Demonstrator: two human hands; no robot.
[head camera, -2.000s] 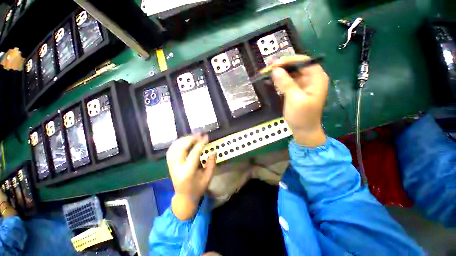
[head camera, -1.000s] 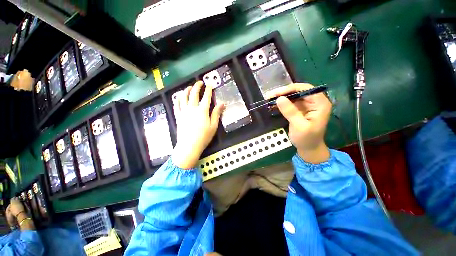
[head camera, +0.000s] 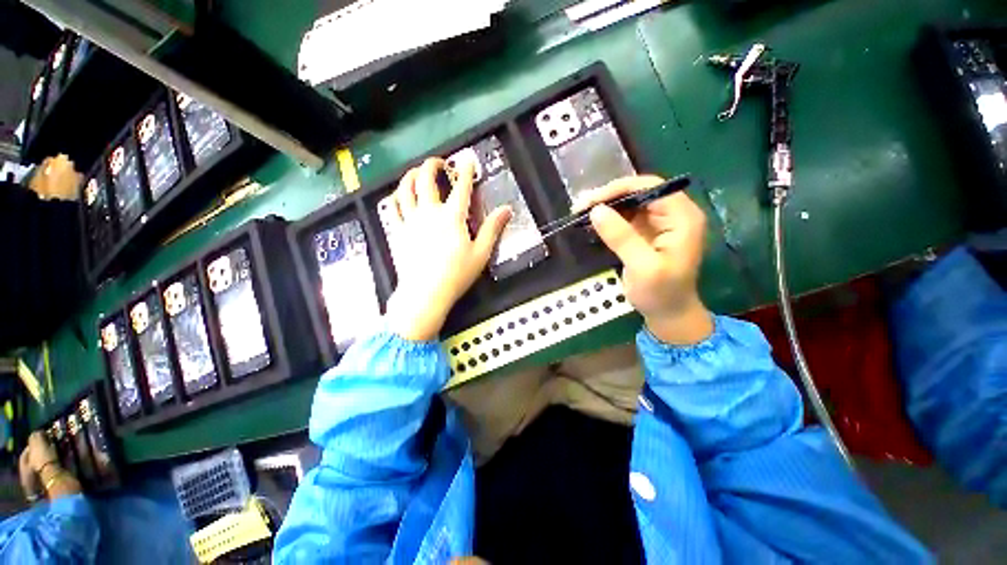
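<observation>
A black foam tray (head camera: 533, 155) holds several phone units in a row. My left hand (head camera: 434, 248) lies flat over the tray, covering most of the second phone, with its fingertips on the camera cluster of the third phone unit (head camera: 510, 221). My right hand (head camera: 659, 248) holds dark tweezers (head camera: 635, 200), their thin tip pointing left at the third phone's right edge. Whether the tip touches it I cannot tell. The rightmost phone (head camera: 585, 149) and the leftmost one (head camera: 347, 285) lie in their slots. A strip with two rows of dark dots (head camera: 537, 329) lies along the near bench edge.
An air blow gun (head camera: 773, 105) and its pale hose (head camera: 786, 287) lie at the right. Another filled tray (head camera: 278, 298) stands at the left. A metal upright (head camera: 210, 94) and a white stack (head camera: 398, 39) are beyond. Other people's blue sleeves show at both sides.
My left hand has moved from the strip's left end onto the phones in the tray. My right hand with the tweezers has come lower, from the rightmost phone's camera end toward the third phone's lower part.
</observation>
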